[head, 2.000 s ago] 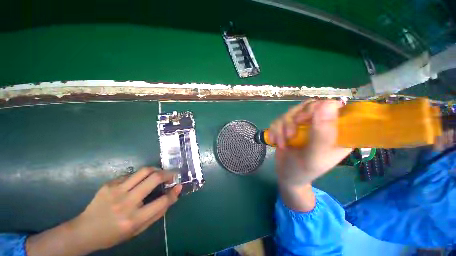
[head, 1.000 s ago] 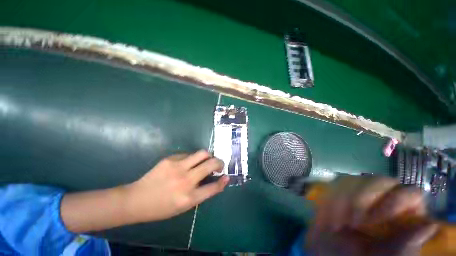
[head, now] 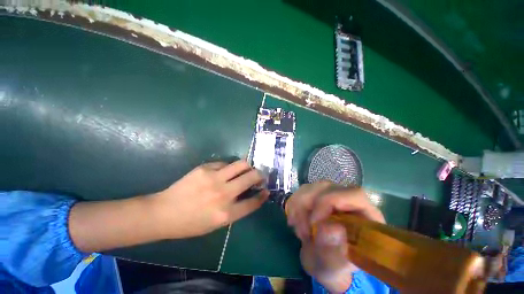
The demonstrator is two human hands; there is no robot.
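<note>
The open phone assembly [head: 273, 152] lies flat by the bench seam, its dark board end towards the ledge and its silver-white middle facing up. My left hand [head: 215, 192] rests at its lower left, fingertips on the bottom end; whether they grip it I cannot tell. My right hand [head: 333, 229] is closed around the yellow-orange electric screwdriver [head: 411, 255]. The screwdriver's dark nose is at the phone's bottom right corner; its tip is hidden or too small to see. The round grey dotted screw dish [head: 335, 165] is right of the phone, partly behind my right hand.
A chipped whitish ledge [head: 241, 68] crosses diagonally beyond the phone. Another phone assembly [head: 349, 62] lies on the green belt beyond. Dark slotted racks [head: 464, 195], a dark block [head: 423, 217] and a small pink object [head: 445, 170] are at the right. Another person's hand [head: 497, 261] shows at the lower right.
The screwdriver has moved from the screw dish to the phone's bottom end, with my right hand still around it. My left hand stays at the phone. The view has shifted and turned.
</note>
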